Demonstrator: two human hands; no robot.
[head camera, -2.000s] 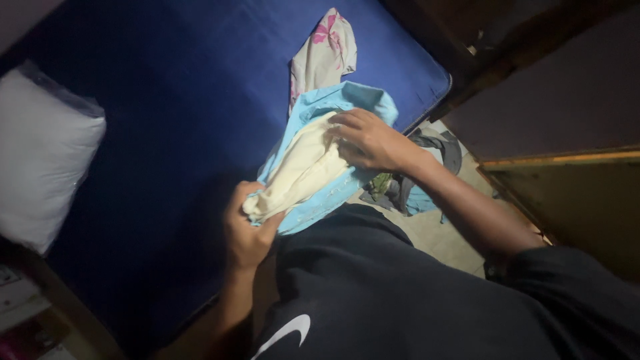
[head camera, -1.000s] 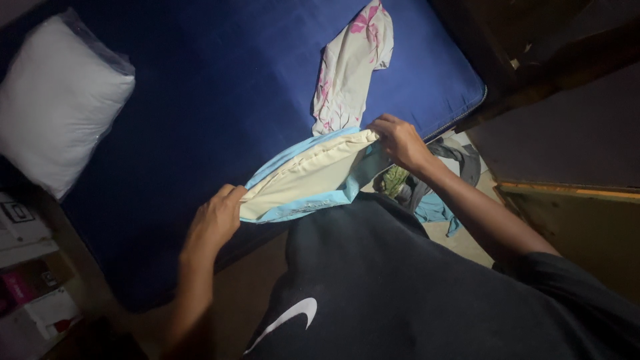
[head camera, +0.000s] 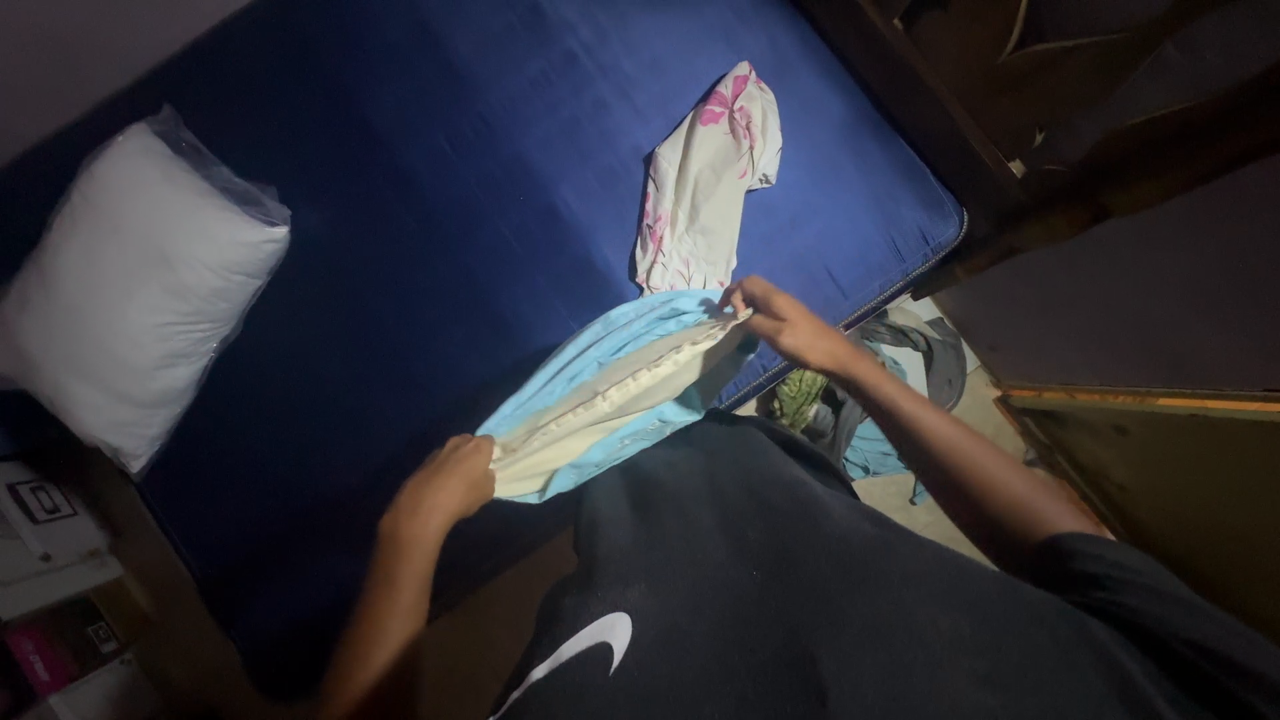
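Note:
A light blue and cream cloth (head camera: 620, 395) is stretched between my two hands, above the near edge of a blue mattress. My left hand (head camera: 455, 480) grips its lower left end, fingers closed on the cloth. At its upper right end, my right hand (head camera: 785, 320) pinches a corner. A gathered seam or fold runs lengthwise through the cream part. Just beyond the cloth, a white fabric piece with pink flowers (head camera: 700, 190) lies on the mattress, its near end meeting the blue cloth in view.
On the left of the blue mattress (head camera: 420, 200) rests a white pillow in clear plastic (head camera: 140, 290). Clothes (head camera: 870, 440) lie heaped on the floor beyond the mattress's right edge. Boxes (head camera: 50, 520) stand at the lower left, and a dark wooden frame (head camera: 950, 110) borders the upper right.
The blue and cream cloth was bunched between my hands two seconds ago; now it is drawn out lengthwise. My hands have moved apart, the right one from the cloth's middle to its corner.

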